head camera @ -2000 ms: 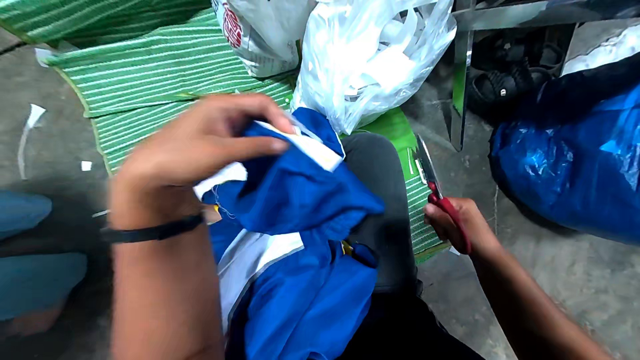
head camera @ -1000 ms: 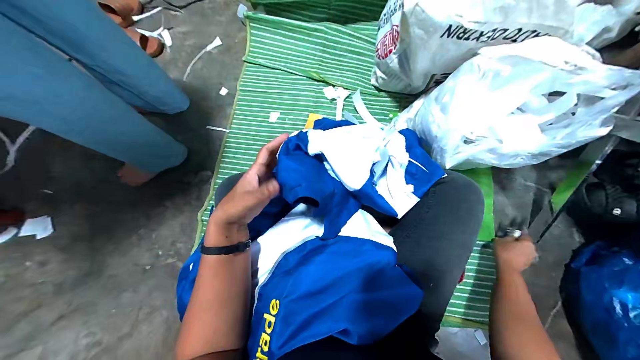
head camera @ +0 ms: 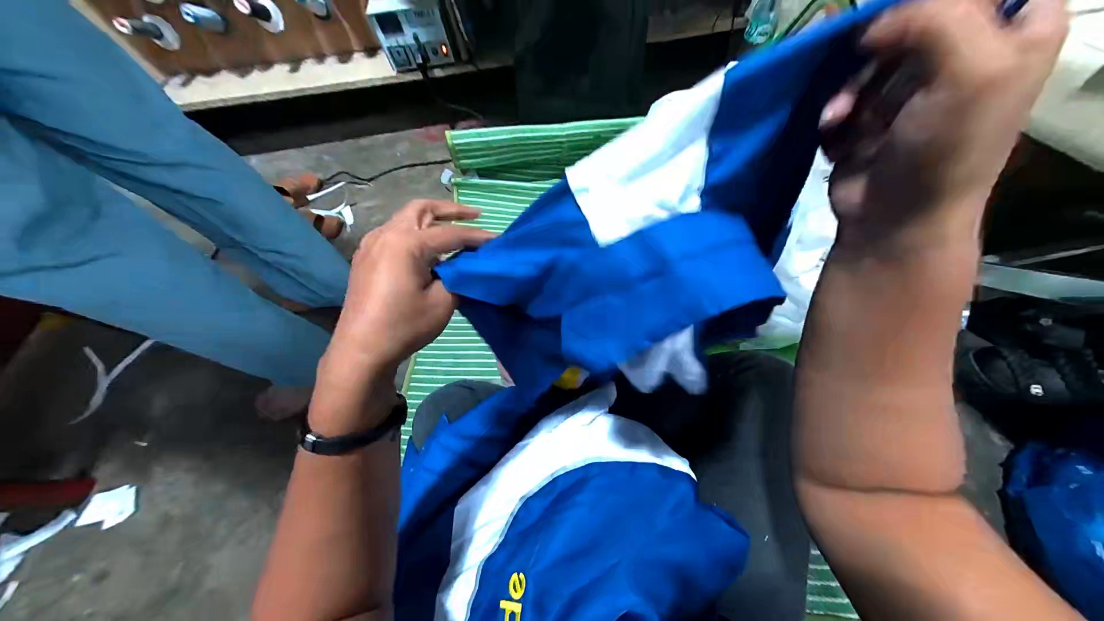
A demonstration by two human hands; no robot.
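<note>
A blue and white fabric garment (head camera: 604, 509) with yellow lettering lies across my lap, its upper part stretched up between my hands. At the left, my left hand (head camera: 401, 289) pinches a blue edge of the cloth between thumb and fingers. Higher up at the right, my right hand (head camera: 949, 103) is closed on another part of the blue cloth. Something dark shows among the right fingers, too blurred to name. A white panel lies on the raised cloth between the hands, and a loose white piece hangs beneath it.
A person in blue-grey trousers (head camera: 164, 198) stands close on the left. Green striped matting (head camera: 500, 207) lies before me. Behind are a shelf with thread spools (head camera: 203, 15) and an electrical control box (head camera: 412, 34). Black sandals (head camera: 1035, 354) and a blue plastic bag (head camera: 1056, 517) are at the right.
My right hand has come up from low at the right and now grips the garment, which is raised and spread. Two seconds ago it held red-handled scissors. The view has tilted up.
</note>
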